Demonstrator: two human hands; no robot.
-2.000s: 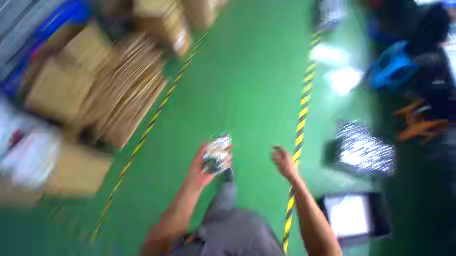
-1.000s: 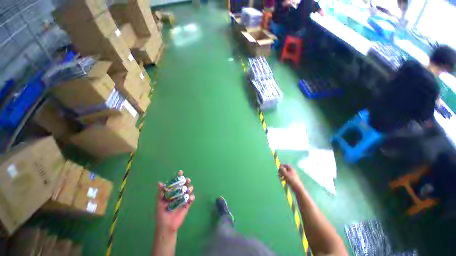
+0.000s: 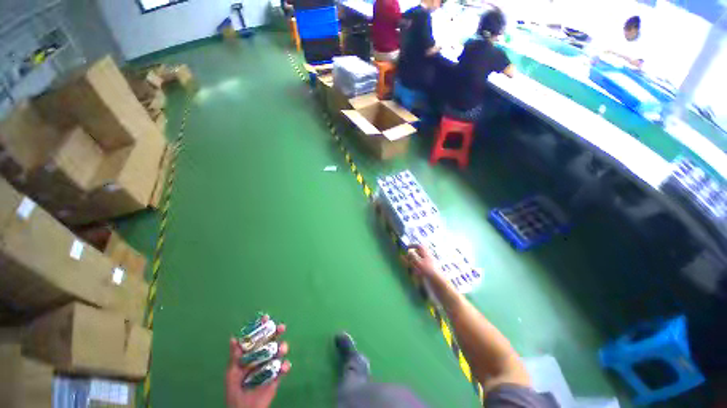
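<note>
My left hand (image 3: 257,374) is low in the view, palm up, with several small electronic units (image 3: 260,353) lying side by side on it. They are white or silver with green parts, and the fingers curl around their edges. My right hand (image 3: 418,256) is stretched forward, its fingers loosely curled. It overlaps the near part of the white foam trays (image 3: 408,201) on the floor in the view, and touching cannot be told. Nothing is seen in it. The trays hold rows of small dark and white units.
Cartons (image 3: 88,343) are stacked at the left. An open carton (image 3: 384,126), a red stool (image 3: 453,142), a blue crate (image 3: 526,223) and a blue stool (image 3: 654,358) stand on the right. People (image 3: 475,72) sit along a long bench (image 3: 590,131). Yellow-black tape (image 3: 347,159) lines the green floor.
The view has moved forward and up the aisle. The foam trays are now nearer, beside my right hand. My left hand still holds the units and sits lower in the view.
</note>
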